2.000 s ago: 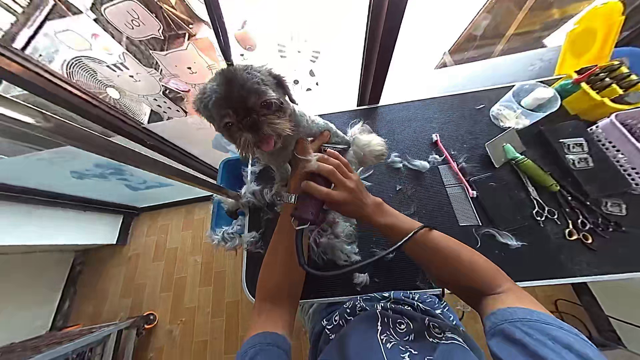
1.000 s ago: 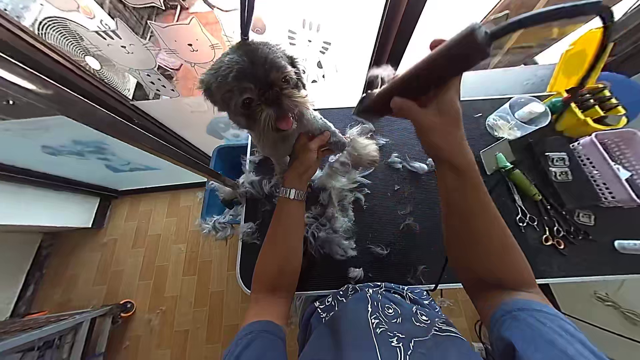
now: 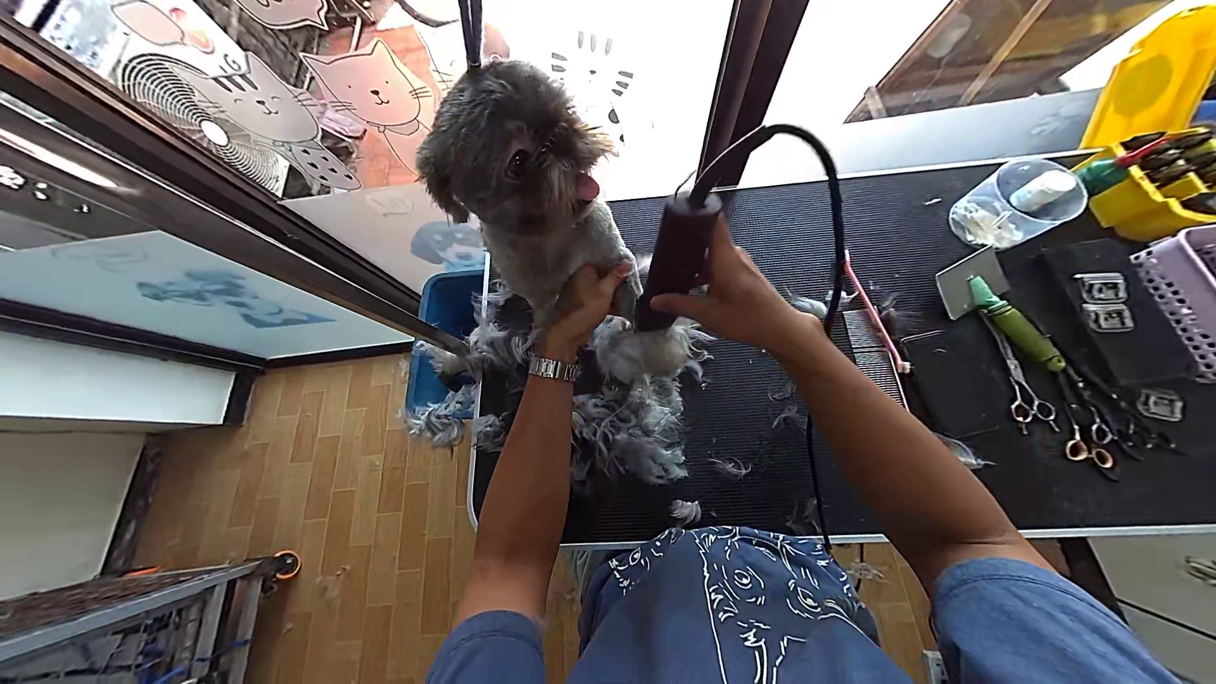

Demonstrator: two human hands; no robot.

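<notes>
A small grey dog [image 3: 532, 161] stands at the left end of the black grooming table [image 3: 750, 456], its head turned to the right and its tongue out. My left hand [image 3: 587, 302], with a metal watch at the wrist, grips one of its front legs. In my right hand [image 3: 736, 290] is a dark corded hair clipper [image 3: 677, 256], its head down at the fluffy fur of the dog's lower leg [image 3: 646, 351]. The cord loops up and over to the right. Cut fur [image 3: 632, 432] lies in clumps below the dog.
Scissors [image 3: 1031, 404], a green-handled grooming tool [image 3: 1021, 328], a comb [image 3: 874, 351], a clear cup [image 3: 1016, 204], a yellow box [image 3: 1140, 199] and a lilac basket [image 3: 1178, 294] sit at the right. A blue bin [image 3: 442, 328] stands beyond the table's left edge. A strap [image 3: 471, 33] hangs above the dog.
My right hand has brought the clipper down from its raised place at the upper right to the dog's leg. The dog's head has turned to the right. My left hand still holds a front leg.
</notes>
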